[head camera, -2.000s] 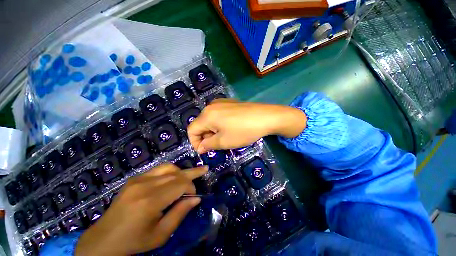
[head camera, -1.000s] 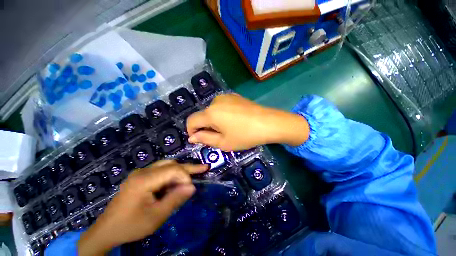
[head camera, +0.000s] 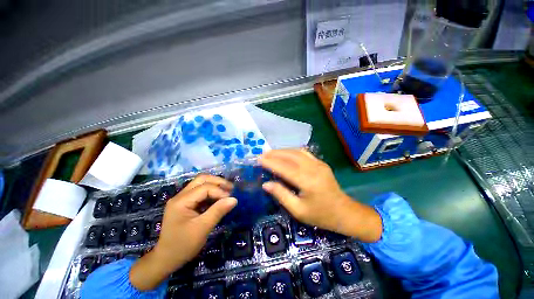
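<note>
The clear blister tray (head camera: 193, 266) lies under both hands, with rows of black housings (head camera: 279, 284) in its pockets. One housing (head camera: 273, 238) near the middle has a brighter, pale centre. My left hand (head camera: 196, 213) and my right hand (head camera: 304, 190) are raised above the tray, facing each other. A glossy, see-through blue film (head camera: 252, 190) is between them, blurred, its edges at the fingertips of both hands. The hands and film hide part of the upper rows. I cannot tell whether a tool is at the fingers.
Loose blue film dots (head camera: 202, 127) lie on clear film and white paper (head camera: 281, 125) behind the tray. A wooden frame (head camera: 38, 219) with curled white strips (head camera: 111, 167) is at left. A blue control unit (head camera: 369, 146) carries a padded block (head camera: 392, 111) and dark-filled clear cup (head camera: 424, 73). Empty trays (head camera: 497, 134) lie far right.
The view has tilted up, showing more of the back panel and control unit. Both hands have left the housing they were at, and the blue film is now raised between them.
</note>
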